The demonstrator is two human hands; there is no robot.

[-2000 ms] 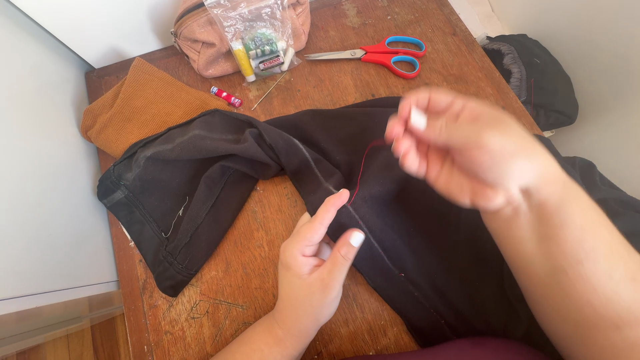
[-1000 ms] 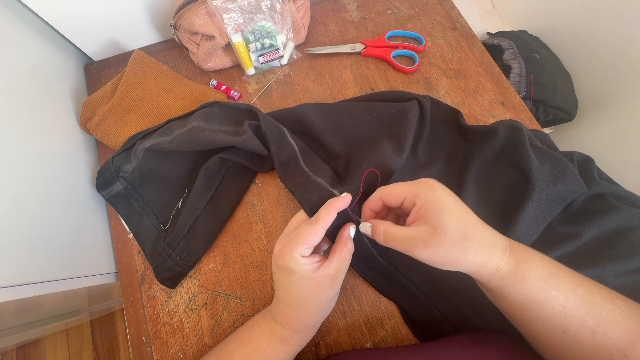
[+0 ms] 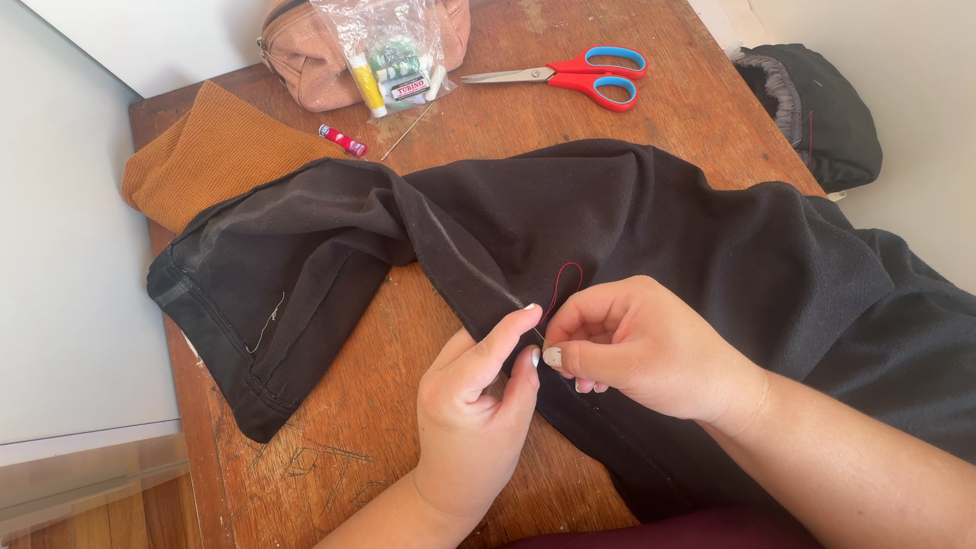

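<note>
Black trousers [image 3: 534, 206] of soft fabric lie across the wooden table, a seam running between my hands. My left hand [image 3: 488, 389] pinches the seam edge between thumb and fingers. Close against its fingertips, my right hand [image 3: 633, 343] holds a thin sewing needle [image 3: 539, 333] between thumb and forefinger; the needle's point is hard to make out. A loop of red thread [image 3: 560, 278] stands on the fabric just above my right fingers. A loose pale thread [image 3: 267, 324] lies on the trouser leg at the left.
Red-handled scissors [image 3: 587, 76], a pink pouch [image 3: 313, 69], a plastic bag of sewing supplies [image 3: 396, 69], a red thread spool [image 3: 343, 141] and a thin metal needle [image 3: 406, 133] lie toward the back. Mustard ribbed fabric [image 3: 221, 152] is at left, a dark padded item [image 3: 839, 114] beyond the right edge.
My right hand was raised above the fabric two seconds ago and has come down to the seam beside my left fingertips. The red thread has gone from stretched to a slack loop.
</note>
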